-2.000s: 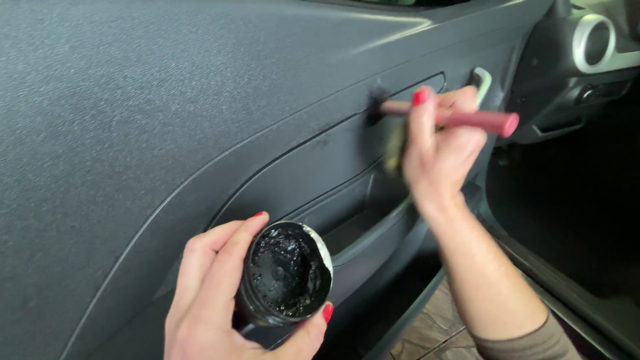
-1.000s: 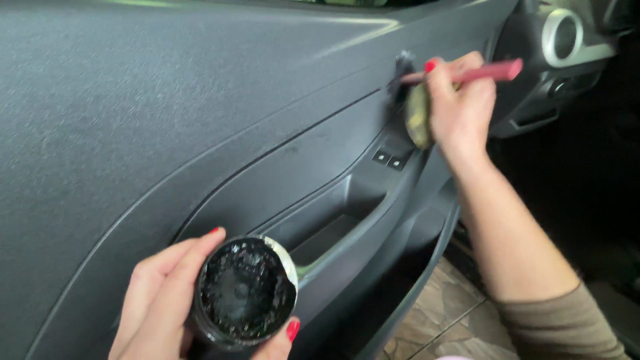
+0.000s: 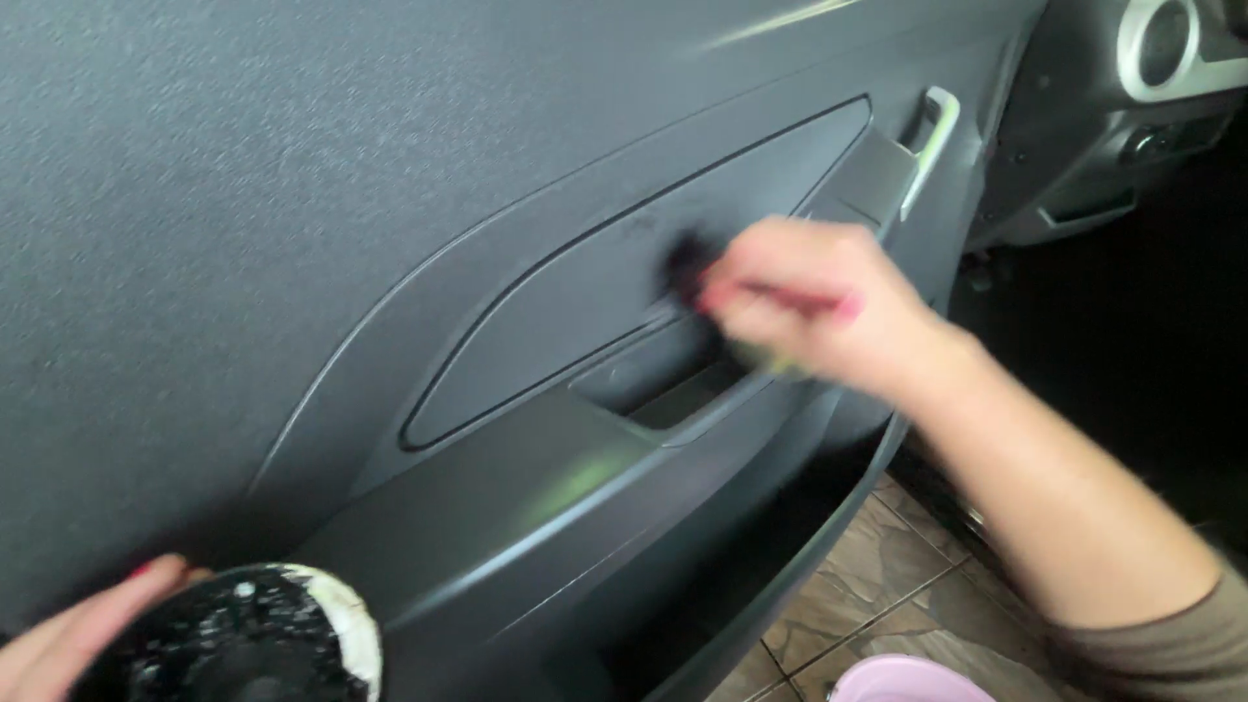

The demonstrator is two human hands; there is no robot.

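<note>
My right hand (image 3: 829, 302) is closed around the pink handle of a brush (image 3: 690, 268), which is blurred. Its dark bristles are at the lower part of the inset panel (image 3: 575, 292) on a dark grey car door panel (image 3: 244, 195), just above the armrest pocket. Something yellowish, too blurred to name, shows under that hand. At the lower left my left hand (image 3: 88, 624) holds a round open jar (image 3: 346, 624) with a black, wet-looking substance inside and a whitish patch on its rim. The frame edge cuts off part of this hand and the jar.
The armrest (image 3: 507, 487) runs below the inset panel, with a door pocket (image 3: 741, 556) beneath. A silvery door handle (image 3: 936, 146) is at the upper right, near the dashboard and its round air vent (image 3: 1160, 44). A pink container (image 3: 907, 678) stands on the tiled floor (image 3: 907, 575).
My right hand has brought the brush down from the upper edge of the inset panel to its lower part near the armrest pocket. The jar sits lower and further left in view.
</note>
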